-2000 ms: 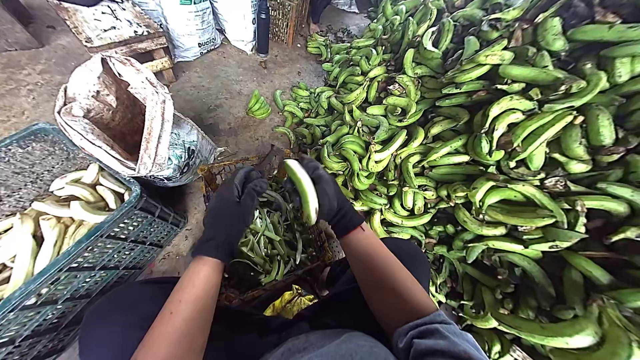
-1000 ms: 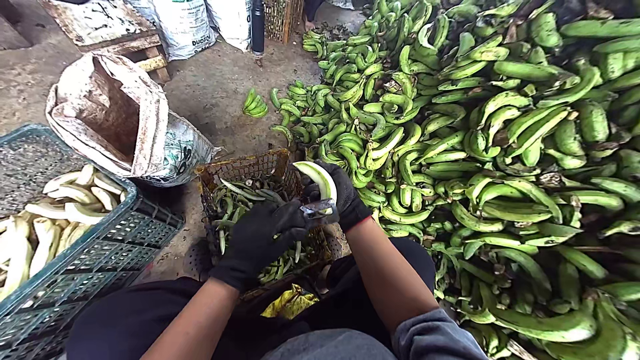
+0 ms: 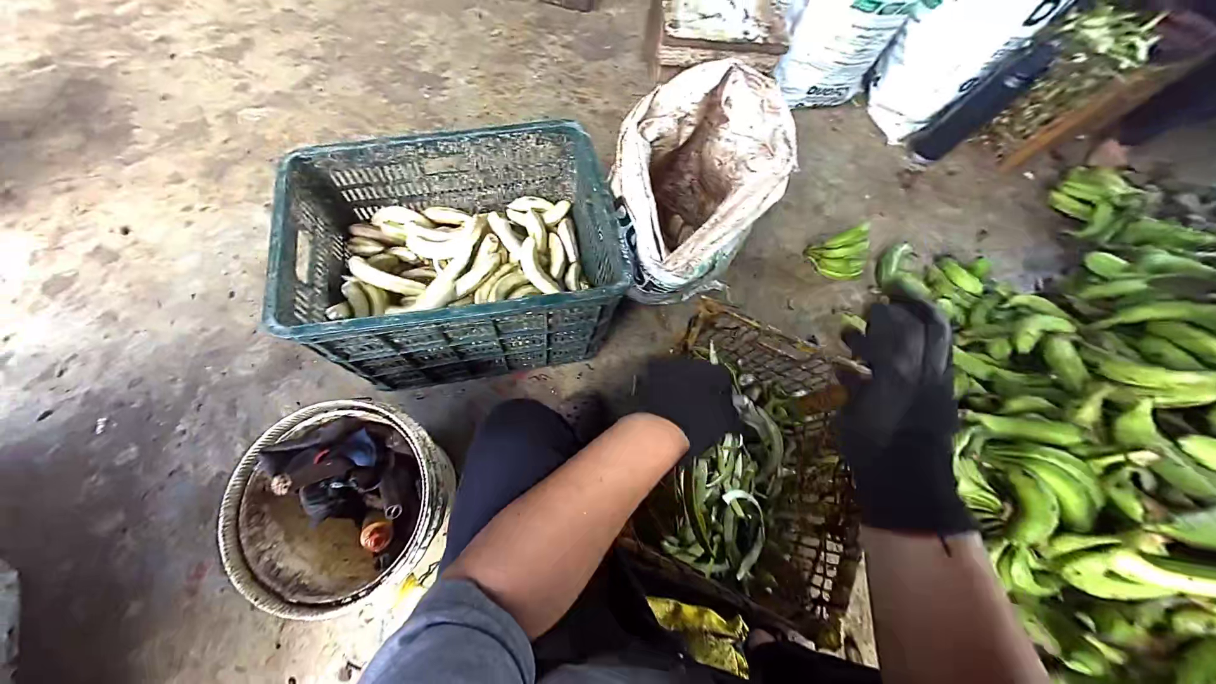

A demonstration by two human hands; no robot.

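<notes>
My left hand (image 3: 689,404), in a black glove, is over the left side of a worn plastic crate (image 3: 826,560) of green peel strips (image 3: 727,503). Its fingers are blurred and partly hidden, so what it holds cannot be told. My right hand (image 3: 898,408), also gloved, is raised at the crate's right side, beside a heap of green plantains (image 3: 1045,456). A small brownish thing shows by its thumb; whether the hand grips it is unclear. Peeled plantains (image 3: 456,261) lie in a dark green plastic crate (image 3: 437,318) further left.
An open woven sack (image 3: 703,180) stands beside the green crate. A round tub (image 3: 337,508) with dark items is at lower left. A small green bunch (image 3: 841,252) lies on the floor. White sacks (image 3: 836,52) and a wooden stand (image 3: 722,28) are at the back.
The view has swung left, bringing the tub into sight. My hands have moved apart. The peeled plantain that was in my right hand a second ago no longer shows there.
</notes>
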